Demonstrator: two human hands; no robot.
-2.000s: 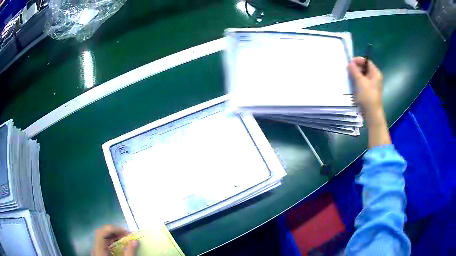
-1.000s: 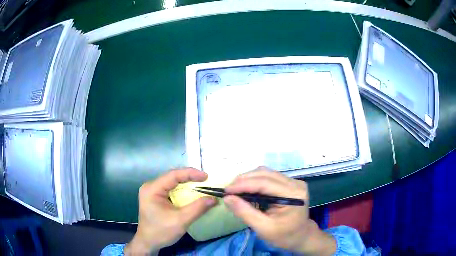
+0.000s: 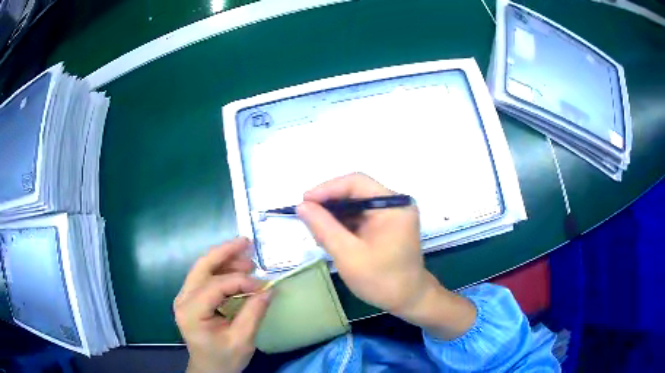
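A grey back cover (image 3: 379, 146), glaring white, lies on white interleaf on a low stack in front of me. My right hand (image 3: 372, 248) holds black tweezers (image 3: 364, 204) over the cover, their tips near its left edge. Any piece at the tips is too small to tell. My left hand (image 3: 222, 306) holds a bent pale yellow sticker sheet (image 3: 302, 309) at the cover's near left corner.
Tall stacks of covers stand at the left, one farther (image 3: 73, 146) and one nearer (image 3: 36, 280). A smaller tilted stack (image 3: 565, 84) lies at the right. A blue tote (image 3: 620, 277) with a red area (image 3: 521, 284) is beyond the green bench's (image 3: 160, 167) near right edge.
The tweezers have moved from the yellow sheet up and left onto the cover's left side. My left hand has lowered with the sheet. The view has shifted slightly.
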